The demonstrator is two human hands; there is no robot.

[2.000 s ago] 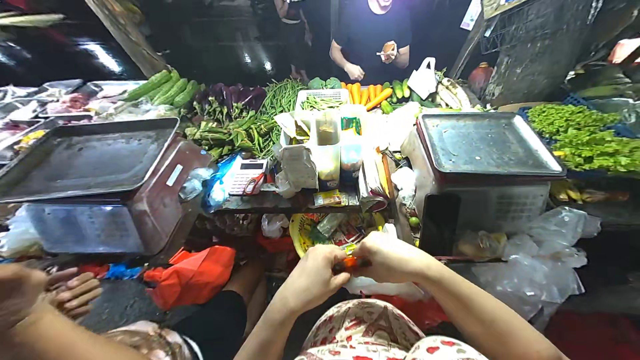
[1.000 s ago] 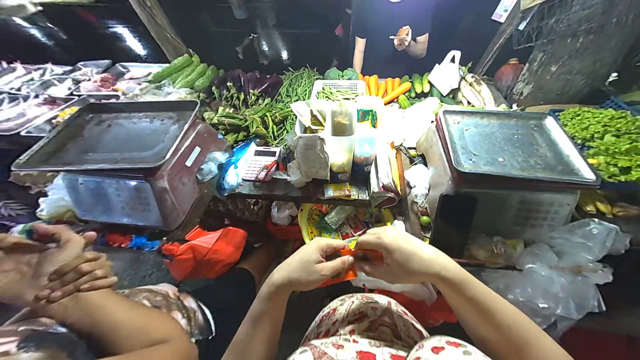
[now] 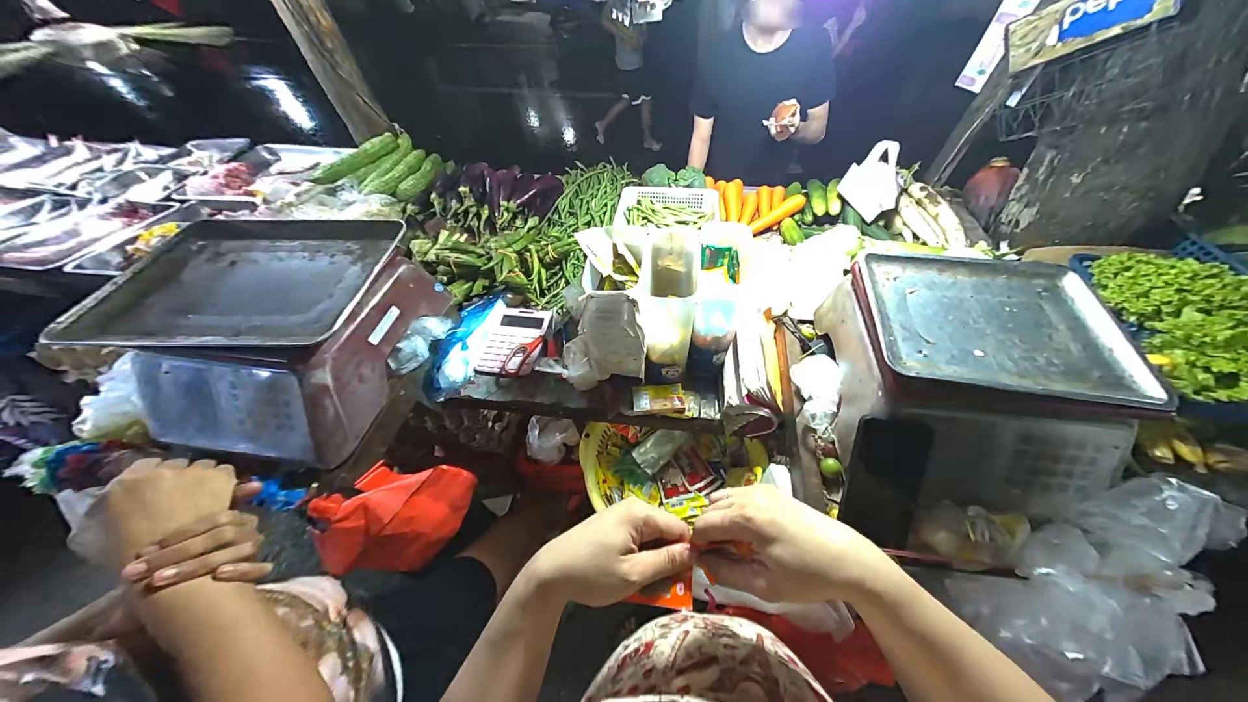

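Note:
Low in the middle of the head view, my left hand [image 3: 612,551] and my right hand [image 3: 770,544] meet at the fingertips. Between them they pinch a small orange and yellow packet [image 3: 675,593], whose lower part hangs below my left fingers; its top is mostly covered by the fingers. Just beyond my hands sits a yellow plastic basket [image 3: 597,468] holding several small packets. A red plastic bag [image 3: 824,639] with white plastic lies under my right wrist.
Two weighing scales with metal trays [image 3: 244,283] [image 3: 1004,327] flank plastic containers [image 3: 669,327] and a calculator [image 3: 512,336]. Vegetables line the stall behind. A co-worker's hands [image 3: 190,526] are at left, near a red bag [image 3: 395,517]. A person [image 3: 765,88] stands across the stall.
My hands stay together at the packet, and more of its orange part shows than two seconds ago. The neighbouring person's hands have come further into view and are now crossed at the wrist.

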